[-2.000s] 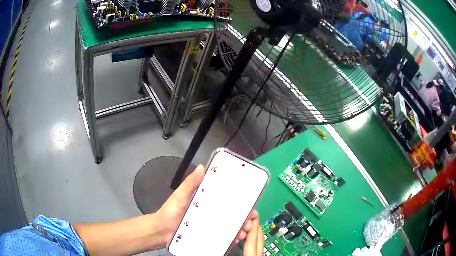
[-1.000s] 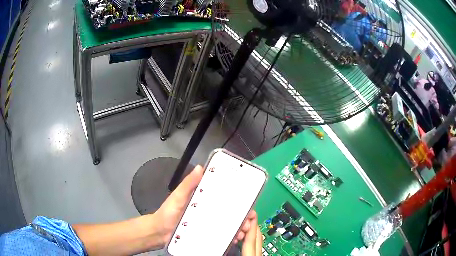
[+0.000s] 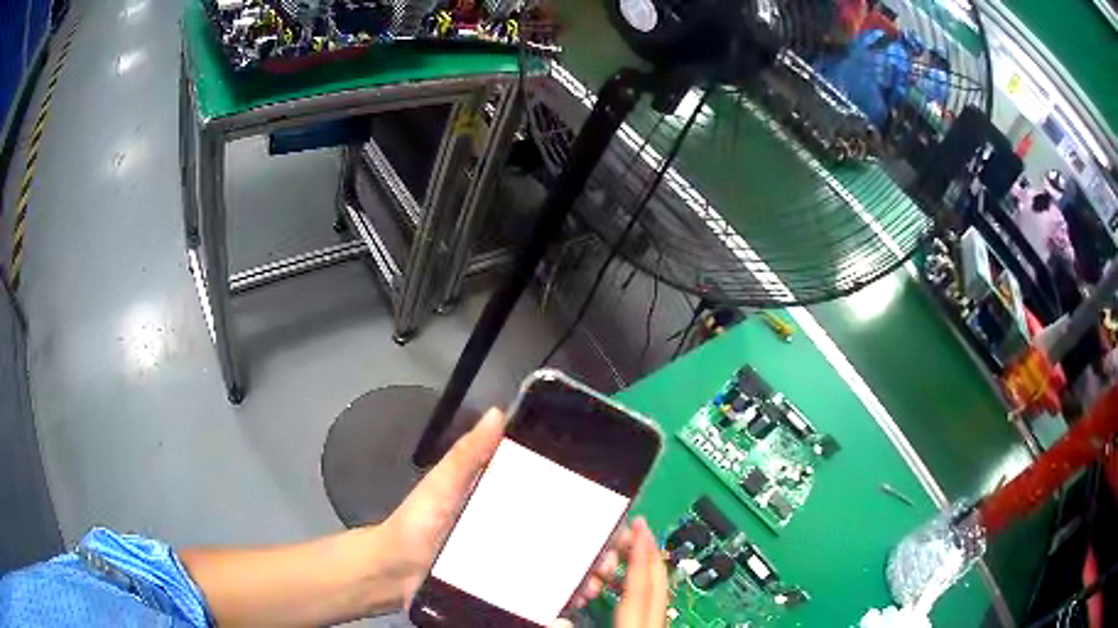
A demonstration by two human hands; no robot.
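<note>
My left hand [image 3: 423, 528] holds a smartphone [image 3: 536, 515] from its left side, with fingertips showing at the phone's right edge. The screen has a white block between dark bands at top and bottom. My right hand [image 3: 641, 583] is at the phone's lower right, partly cut off by the bottom edge; its grip is unclear. One green circuit board [image 3: 758, 449] lies on the green table beyond the phone. A second board [image 3: 723, 567] lies nearer, partly hidden by my right hand and cut off below.
A black pedestal fan [image 3: 521, 270] stands ahead. A red post [image 3: 1054, 460] slants at right above a clear container with white contents [image 3: 934, 558]. Another green-topped table [image 3: 356, 88] holds several boards. A small pale tool [image 3: 896, 493] and a yellow tool [image 3: 777, 325] lie on the near table.
The phone screen has changed from a mostly white page with small marks to a white block between dark bands. My right hand has shifted slightly to the right; my left hand is almost unmoved.
</note>
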